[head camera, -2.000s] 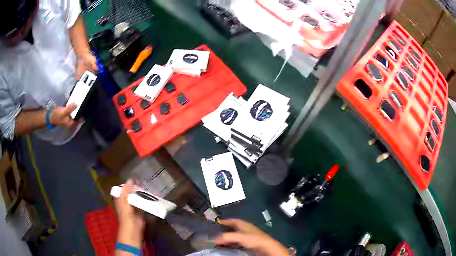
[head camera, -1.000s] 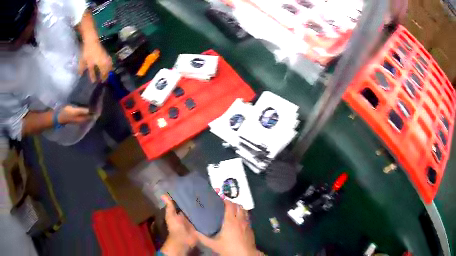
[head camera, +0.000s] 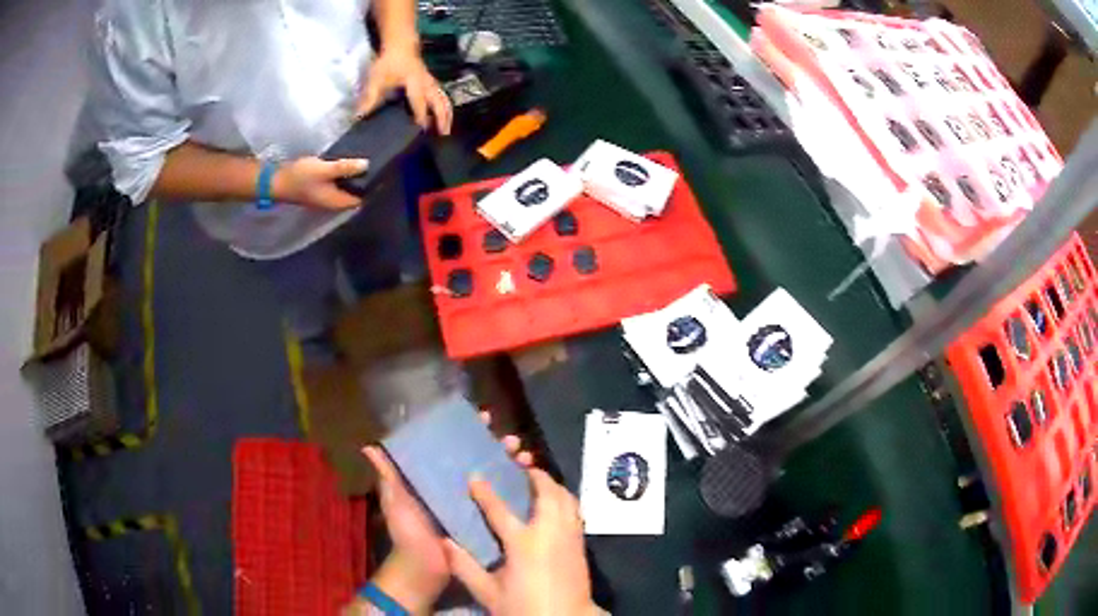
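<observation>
A plain grey-blue slab, likely a box base (head camera: 458, 472), is held between both hands at the bottom centre. My left hand (head camera: 412, 529) grips its lower left edge. My right hand (head camera: 530, 535) is on its right side, with fingers lying on its top face. A white retail box (head camera: 623, 472) with a round dark watch picture lies flat on the green bench just right of my right hand. More white boxes (head camera: 771, 349) are stacked behind it, beside the post base.
A red pocket tray (head camera: 578, 295) holds small dark pieces and two white boxes. A coworker's hands (head camera: 325, 181) hold a dark slab. An orange-handled tool (head camera: 512, 134), film-covered trays (head camera: 915, 120), a tilted red tray (head camera: 1048, 397), a metal post (head camera: 927, 343) and a red-tipped tool (head camera: 801, 551) surround the bench.
The view has swung left. The white piece seen in my left hand two seconds ago is gone from it, and both hands now hold the grey slab. The coworker holds a dark slab instead of a white box.
</observation>
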